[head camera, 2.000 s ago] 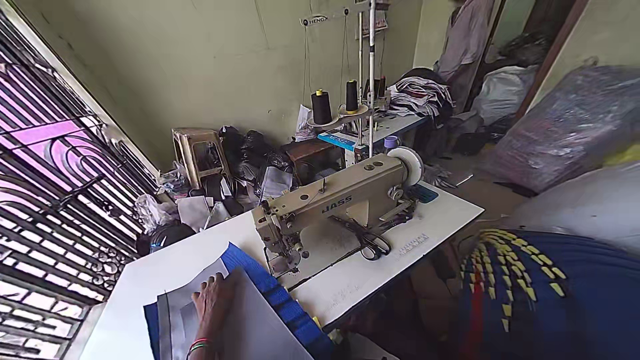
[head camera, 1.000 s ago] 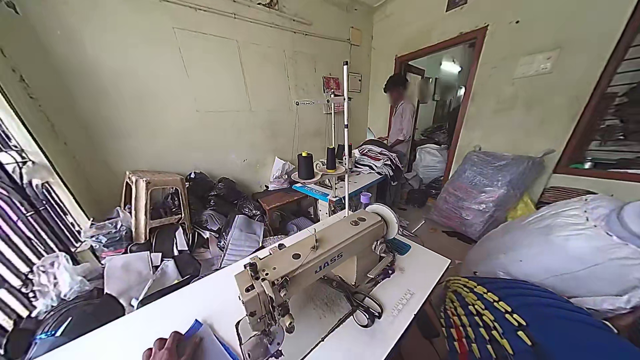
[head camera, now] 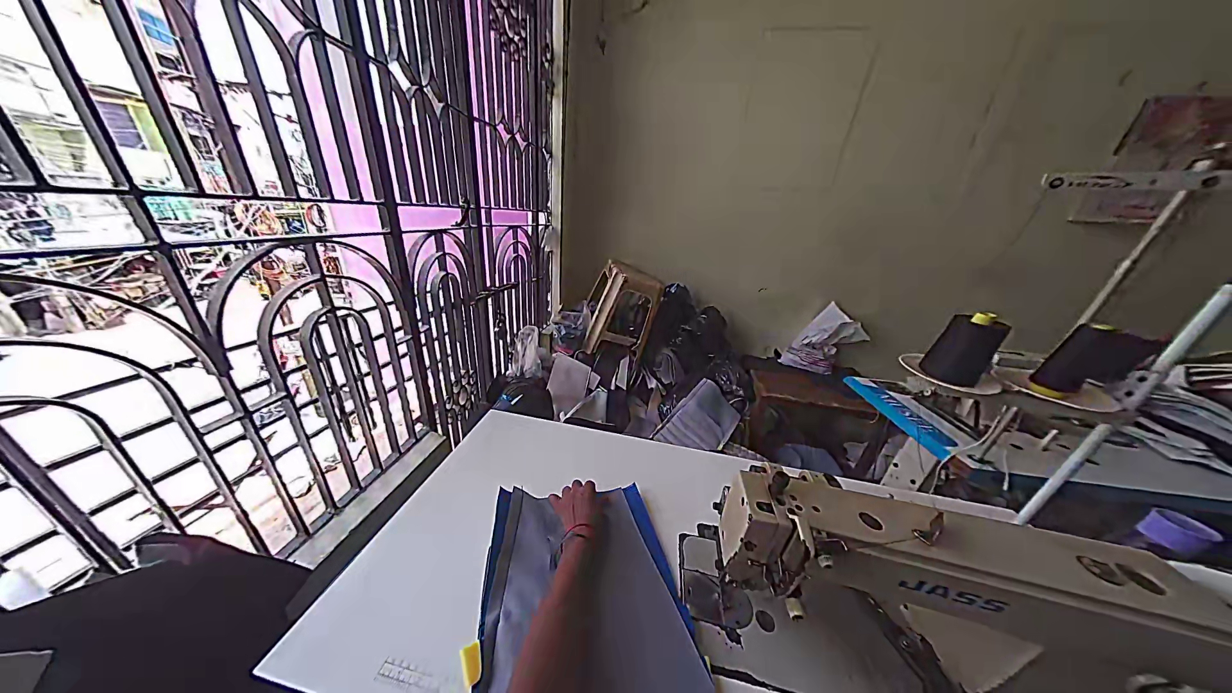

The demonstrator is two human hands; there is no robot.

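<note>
My left hand (head camera: pixel 575 505), with a band at the wrist, lies palm down at the far edge of a grey fabric panel (head camera: pixel 630 597), its fingers bent over that edge. Blue strips (head camera: pixel 650 539) show along both sides of the panel, and a yellow tab (head camera: pixel 471 664) sticks out at its lower left. The panel lies on the white sewing table (head camera: pixel 404 568), left of the beige JASS sewing machine (head camera: pixel 962 577). Its needle area (head camera: pixel 794 577) is close to the panel's right side. My right hand is not in view.
A metal window grille (head camera: pixel 385 212) runs along the left. Beyond the table are a stool (head camera: pixel 624 308), dark bags (head camera: pixel 707 337) and loose cloth pieces (head camera: pixel 698 414). Black thread cones (head camera: pixel 965 348) stand at the right behind the machine. A dark surface (head camera: pixel 164 616) is at lower left.
The view has swung far to the left. My left hand, on the panel's face two seconds ago, is now at its far edge. The person by the doorway is out of view.
</note>
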